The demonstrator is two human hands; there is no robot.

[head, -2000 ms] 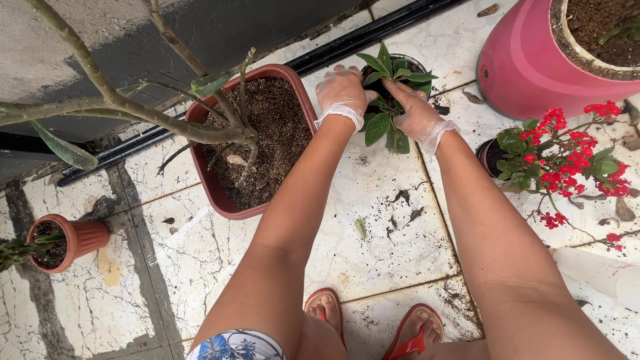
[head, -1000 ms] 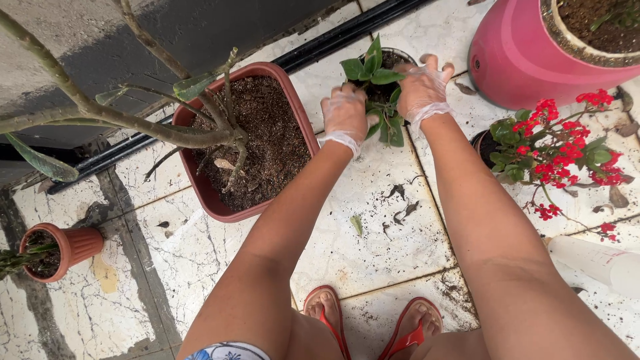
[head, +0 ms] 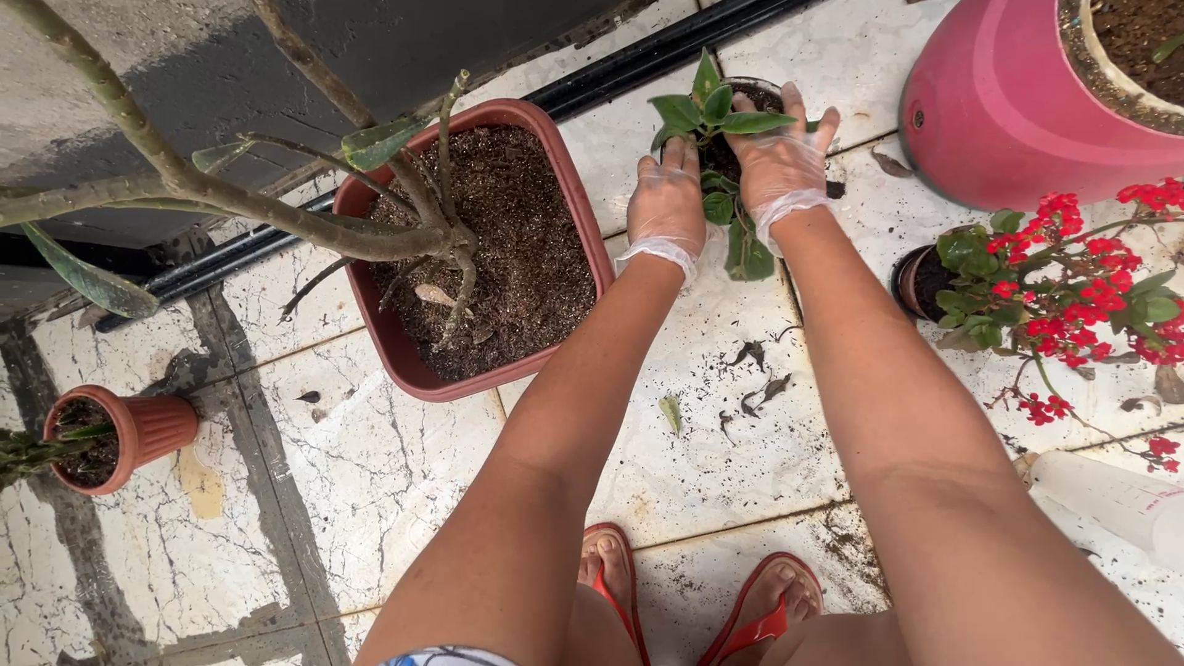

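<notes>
A leafy green plant (head: pixel 717 111) stands in a small pot of dark soil (head: pixel 757 91) at the upper middle, its rim partly hidden by leaves and fingers. My left hand (head: pixel 668 199), in a clear thin glove, is at the pot's left side, fingertips among the lower leaves. My right hand (head: pixel 784 162), gloved too, lies over the pot's right side with its fingers spread, touching leaves or soil. Whether either hand grips the pot cannot be told. Several leaves hang down between my wrists.
A square terracotta-coloured planter (head: pixel 592 217) with a bare-branched plant (head: pixel 370 236) is at left. A small ribbed pot (head: pixel 166 430) lies far left. On the right are a large pink pot (head: pixel 990 102), a red-flowering plant (head: pixel 1064 305) and a translucent plastic container (head: pixel 1101 495). Soil and dead leaves litter the tiles.
My right hand has moved from the pot's right edge onto its top, with fingers spread. My left hand stays at the left side. The leaves lean more to the left than before.
</notes>
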